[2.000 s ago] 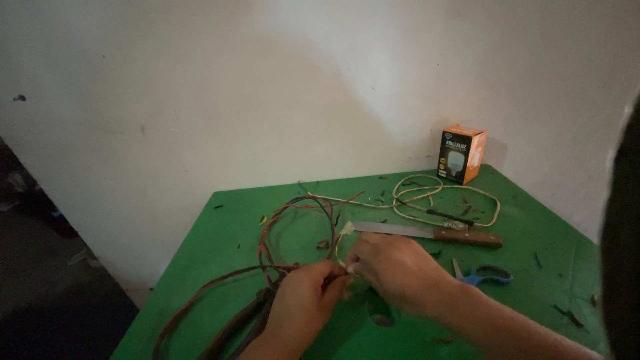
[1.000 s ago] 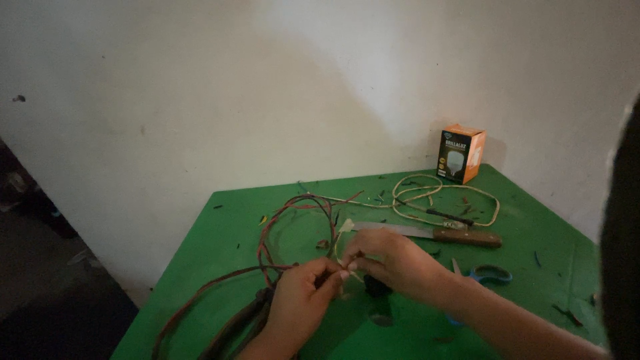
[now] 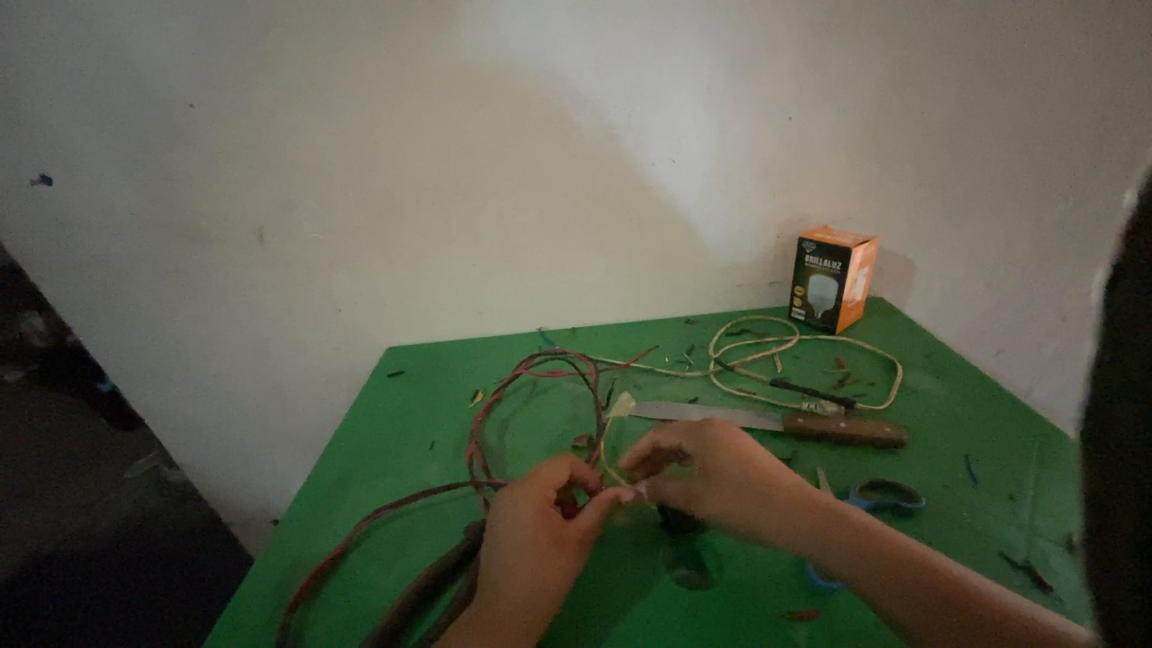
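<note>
Near the middle of the green table, my left hand (image 3: pixel 549 522) pinches a thin pale yellowish wire (image 3: pixel 614 470) between thumb and fingers. My right hand (image 3: pixel 711 477) meets it from the right, its fingertips at the same wire, whose end is hard to make out. A dark object (image 3: pixel 677 520), partly hidden, is below my right fingers. Coiled red and black wires (image 3: pixel 477 432) lie behind and left of my left hand, and a thick dark cable (image 3: pixel 423 585) runs beside its wrist. A knife with a wooden handle (image 3: pixel 846 429) lies beyond my right hand.
Blue-handled scissors (image 3: pixel 886 495) lie partly under my right forearm. A pale looped cord (image 3: pixel 900 373) is behind the knife. A Brillaluz light bulb box (image 3: pixel 832 279) stands at the back corner by the wall. Wire scraps (image 3: pixel 1026 571) are scattered over the green table (image 3: pixel 360 450).
Both hands stay close together at the wire, with small shifts of the fingers. My right fingers are spread wider than a second ago.
</note>
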